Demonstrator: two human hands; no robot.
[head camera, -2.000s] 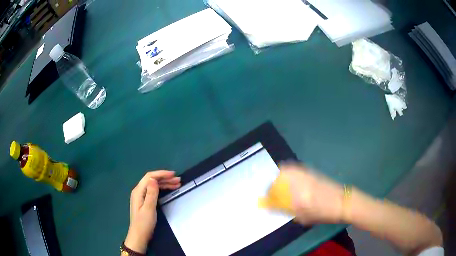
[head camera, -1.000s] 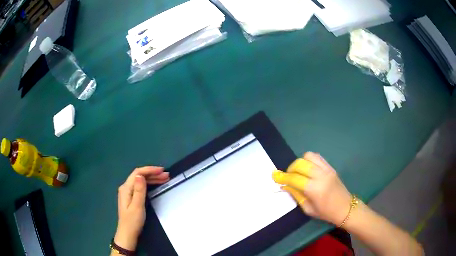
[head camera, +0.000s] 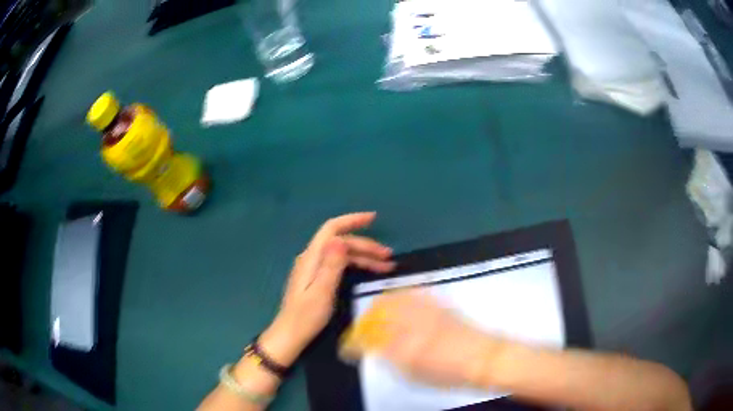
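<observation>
A closed silver-grey laptop (head camera: 510, 305) lies on a black foam pad (head camera: 572, 289) at the lower middle. My left hand (head camera: 325, 277) rests at the laptop's upper left corner, fingers loosely apart, holding nothing. My right hand (head camera: 418, 337), blurred, with yellow finger cots, reaches across the laptop. Its fingertips are at the laptop's left edge. Whether a wipe is in its fingers is hidden by blur. The right forearm covers the lower right of the laptop.
A yellow-labelled bottle (head camera: 153, 156) lies at the left. A folded white wipe (head camera: 230, 102) and a clear bottle (head camera: 281, 48) lie behind it. Another laptop (head camera: 76, 281) is at far left. Printed sheets (head camera: 474, 36), white bags (head camera: 683, 80) and crumpled wipes (head camera: 711, 193) lie at the back and right.
The view has swung left, so things appear further right. My right hand has moved from the laptop's right edge across to its left edge. My left hand stays by the upper left corner.
</observation>
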